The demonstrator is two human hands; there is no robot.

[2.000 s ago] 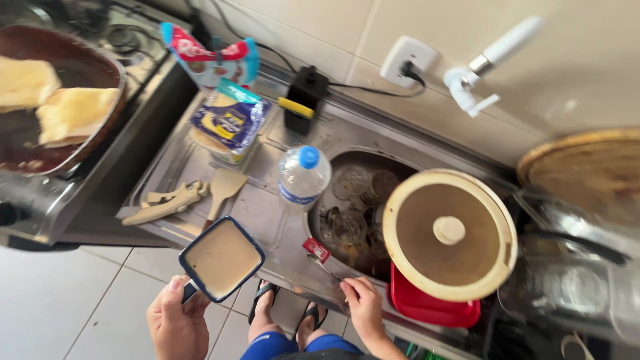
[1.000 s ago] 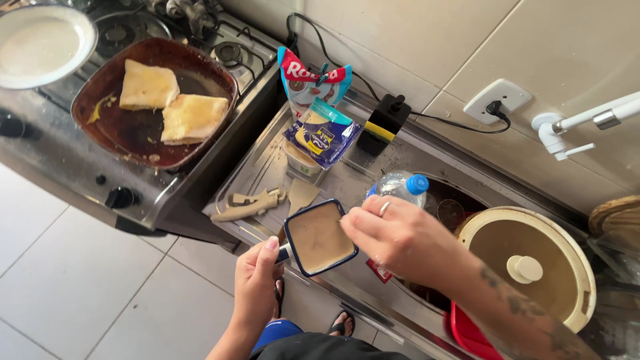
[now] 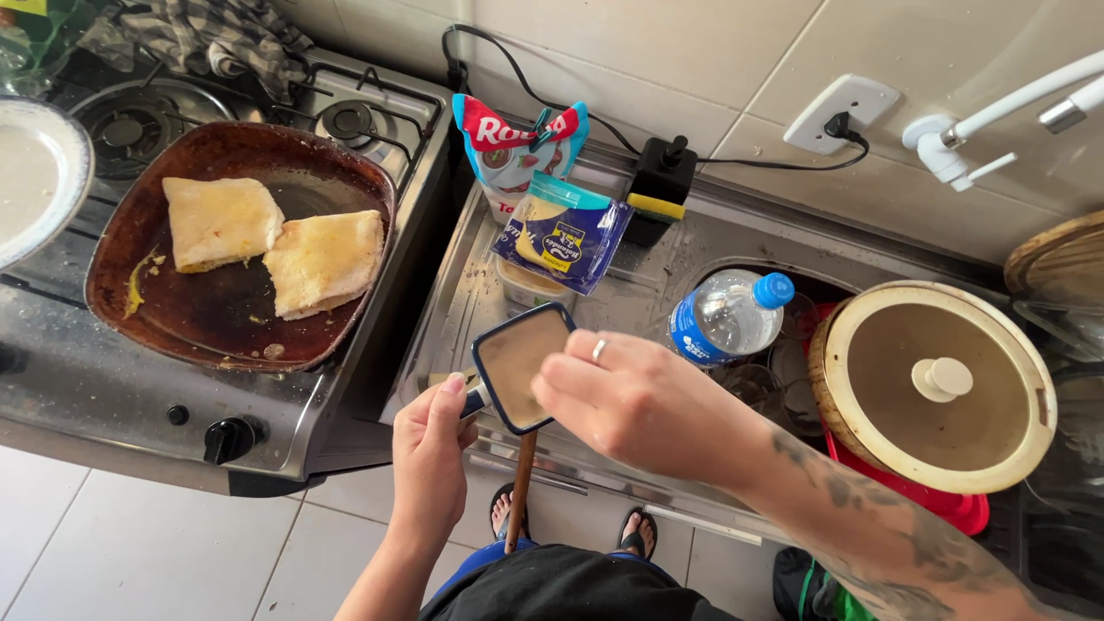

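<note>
My left hand (image 3: 435, 444) grips the dark handle of a small square enamel pan (image 3: 520, 366) with a blue rim, full of a light brown liquid. Over the pan's right side is my right hand (image 3: 617, 401), a ring on one finger, its fingertips bunched together; whether they hold something is hidden. A wooden handle (image 3: 521, 492) sticks out below the pan. Left of my hands, two folded flatbreads (image 3: 222, 222) lie in a brown square frying pan (image 3: 207, 319) on the stove. Behind the small pan, a blue food packet (image 3: 565, 233) rests on a plastic tub (image 3: 530, 289).
A plastic bottle (image 3: 729, 319) with a blue cap stands by the sink, which holds glassware. Right of it is a lidded pot (image 3: 936, 388) over a red plastic container (image 3: 957, 509). A bag (image 3: 517, 155) and a black dispenser with a sponge (image 3: 660, 194) stand near the wall.
My right hand was low beside a small red packet at the counter edge; it has since come to the pan and stays over it. The view has shifted left, towards the stove.
</note>
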